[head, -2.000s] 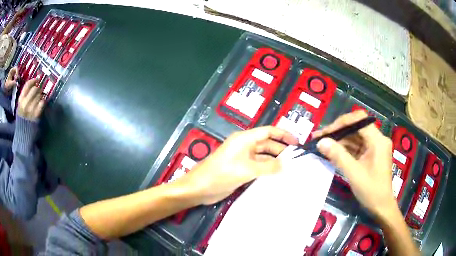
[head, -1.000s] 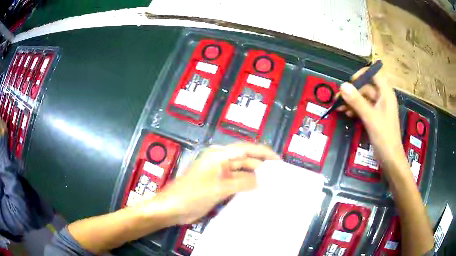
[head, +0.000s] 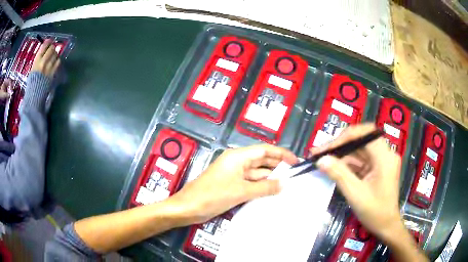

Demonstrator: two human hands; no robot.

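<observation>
My left hand [head: 233, 174] holds a blank white sheet [head: 274, 220] by its upper corner, over the near row of the tray. My right hand [head: 362, 174] holds slim black tweezers [head: 341, 149], with two fine tips apart at the sheet's top edge, close to my left fingertips. Whether anything is between the tips cannot be told. A clear blister tray [head: 177, 87] holds red phone units in two rows. A red unit [head: 272, 97] in the far row shows fully, with black ring and white labels. The sheet and hands hide parts of other units.
A dark green bench surface [head: 123, 66] lies under the tray. At left, another person's hands and grey sleeve [head: 25, 143] are over a second tray [head: 64, 38]. A pale board [head: 328, 25] and wooden board [head: 431, 66] lie beyond. A printed slip [head: 450, 243] is at right.
My right hand has come back from the third far unit to the sheet's top edge, bringing the tweezer tips there. The other person's arm has come further into view at left.
</observation>
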